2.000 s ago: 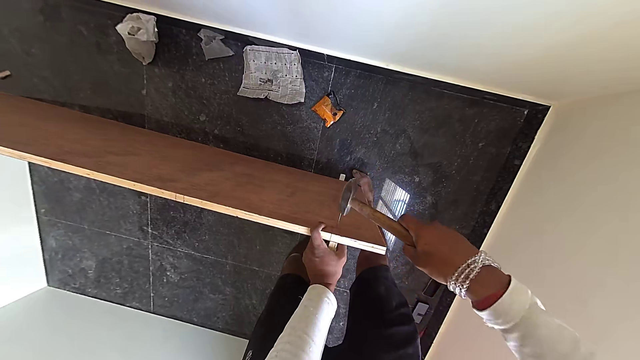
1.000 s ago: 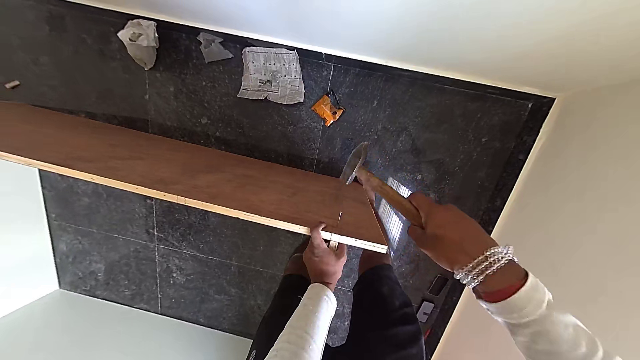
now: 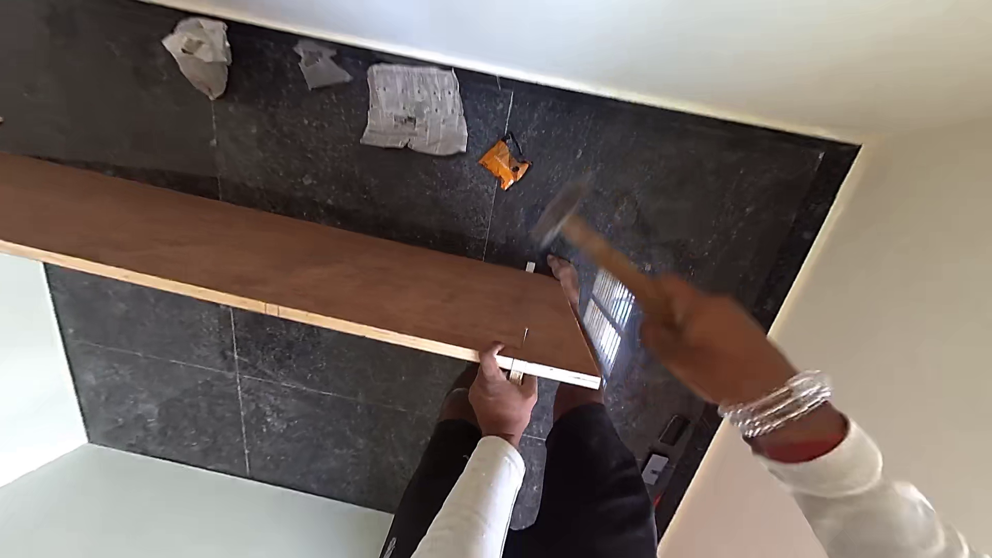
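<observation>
A long brown wooden board [image 3: 310,263] with a pale front edge runs from the left to a point above my knees. A thin nail [image 3: 525,338] stands up from its top near the right end. My left hand [image 3: 504,395] grips the board's front edge close to the nail, fingers around a small pale wood piece [image 3: 516,372] at that edge. Raised to the right of the board, my right hand [image 3: 697,333] holds a hammer [image 3: 608,252] by its wooden handle; the blurred metal head is beyond the board's end.
On the dark tiled floor behind the board lie a newspaper sheet [image 3: 416,110], a small paper scrap [image 3: 320,65], crumpled paper [image 3: 201,54] and an orange packet [image 3: 505,163]. A white-topped object [image 3: 654,468] lies by the right wall. My foot [image 3: 566,275] is at the board's far right corner.
Two seconds ago the hammer head was over the board near the nail; my right hand has since lifted it away, up and to the right. My left hand has stayed at the front edge.
</observation>
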